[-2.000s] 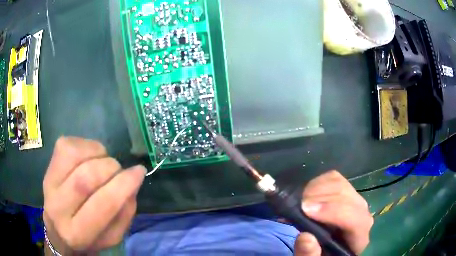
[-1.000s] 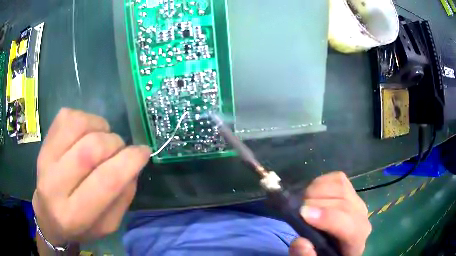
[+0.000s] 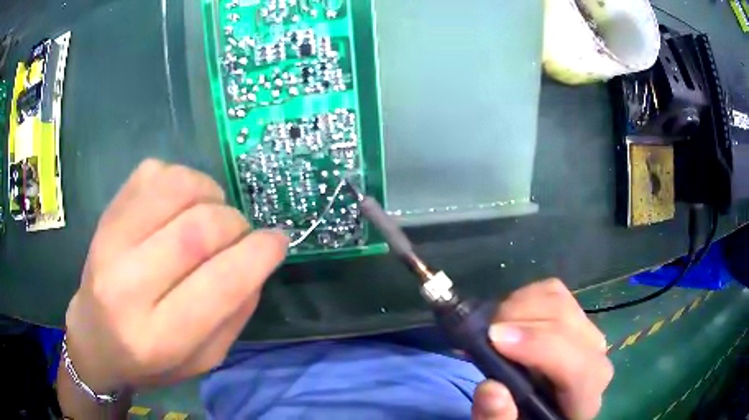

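The green circuit board (image 3: 287,123) lies solder side up, dotted with silver joints, its top end cut off by the frame. My left hand (image 3: 176,279) is at the board's lower left corner and pinches the thin silvery solder wire (image 3: 319,220). The wire's end meets the iron's tip over the board's lower right part. My right hand (image 3: 546,349) grips the black handle of the soldering iron (image 3: 439,287), lower right of the board. Whether the tip touches a joint cannot be told.
The work mat (image 3: 460,107) lies under and right of the board. A whitish dross cup (image 3: 604,41), a sponge (image 3: 651,184) and the black iron stand (image 3: 682,115) are at right. A component-side-up board (image 3: 37,139) lies at far left. A cable runs at lower right.
My left hand has moved right and slightly up, bringing the wire's end to the iron's tip. My right hand and the iron have shifted only slightly. The board appears slightly higher in view.
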